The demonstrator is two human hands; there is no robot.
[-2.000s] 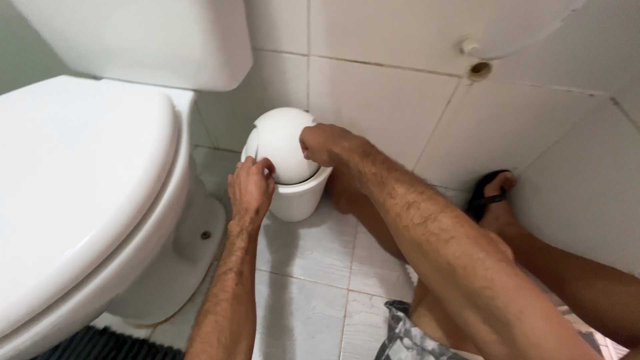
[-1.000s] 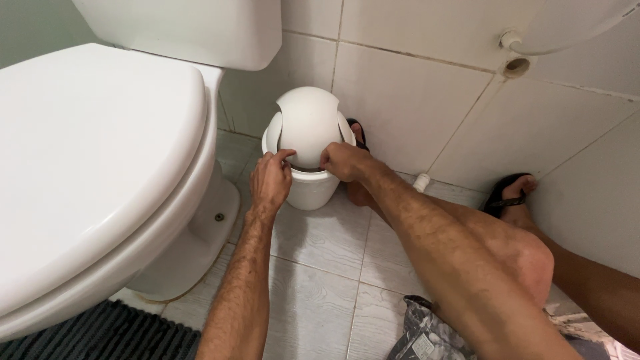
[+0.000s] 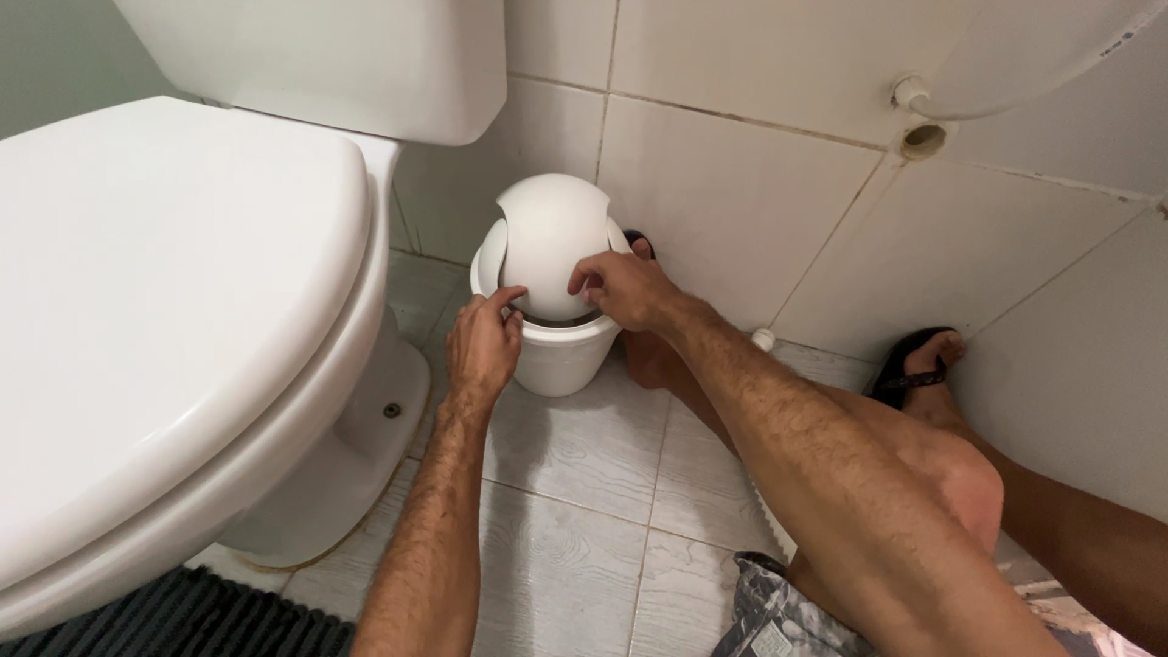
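Note:
A small white plastic bin (image 3: 564, 360) stands on the floor beside the toilet. Its domed swing lid (image 3: 555, 242) is tilted, and a dark gap shows along the lid's front edge above the rim. My left hand (image 3: 485, 345) is at the bin's front left rim, index finger stretched toward the lid and nothing seen in it. Over the right front of the lid is my right hand (image 3: 625, 287), its fingers curled loosely and apart, also with nothing seen in it. Whether the fingertips touch the lid is hard to tell.
A white toilet (image 3: 182, 301) with its cover down takes up the left side. Behind the bin is a tiled wall (image 3: 712, 201) with an open pipe hole (image 3: 923, 140) and a white hose. A dark ribbed mat (image 3: 173, 620) lies at lower left. My sandalled feet flank the right side.
My right hand was lower at the lid's front edge one second ago and is now over its right front, fingers looser. The lid's side pieces show more than two seconds ago.

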